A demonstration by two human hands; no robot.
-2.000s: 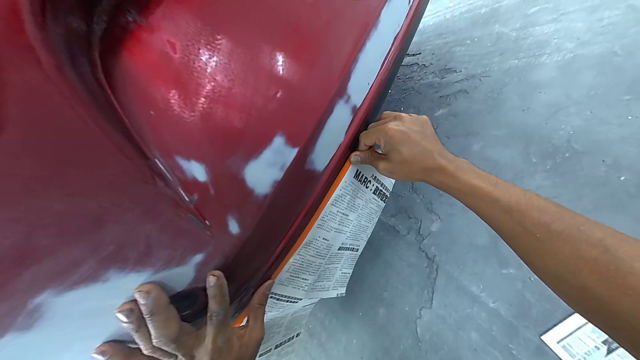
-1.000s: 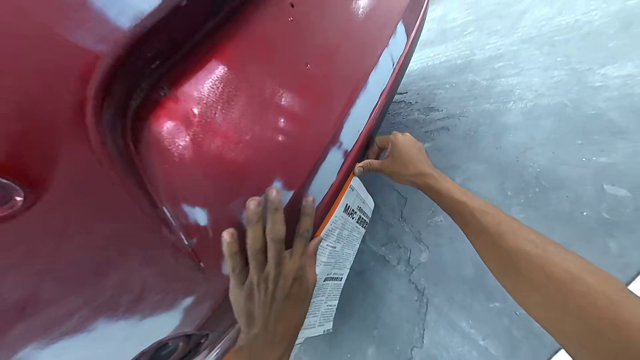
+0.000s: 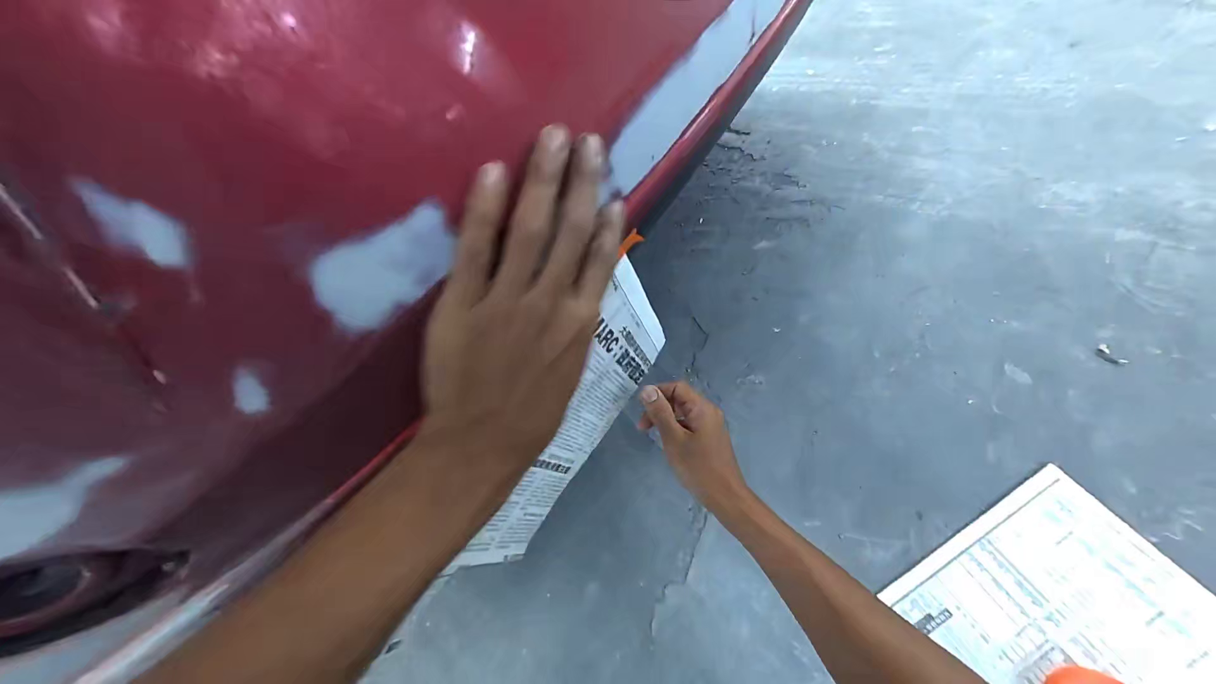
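Note:
My left hand (image 3: 518,313) lies spread over the lower edge of a red car bumper (image 3: 285,114), fingers pointing up, holding nothing. Grey-white patches (image 3: 385,266) mark the bumper's paint. A strip of newspaper (image 3: 579,408) hangs from that edge, partly hidden behind the left hand and forearm. The end of an orange masking tape strip (image 3: 631,242) shows at the newspaper's top corner. My right hand (image 3: 686,423) is beside the newspaper's free edge, thumb and fingers curled close together; whether they pinch the paper cannot be told.
On the grey concrete floor (image 3: 902,313), more newspaper (image 3: 1064,579) lies at the lower right, with an orange round thing (image 3: 1078,674) at the frame's bottom edge. A small bit of debris (image 3: 1110,355) lies on the floor at the right. A dark oval recess (image 3: 57,589) sits low in the bumper.
My left hand has moved up along the bumper edge toward the newspaper's top end. My right hand has left the bumper edge and come down beside the newspaper.

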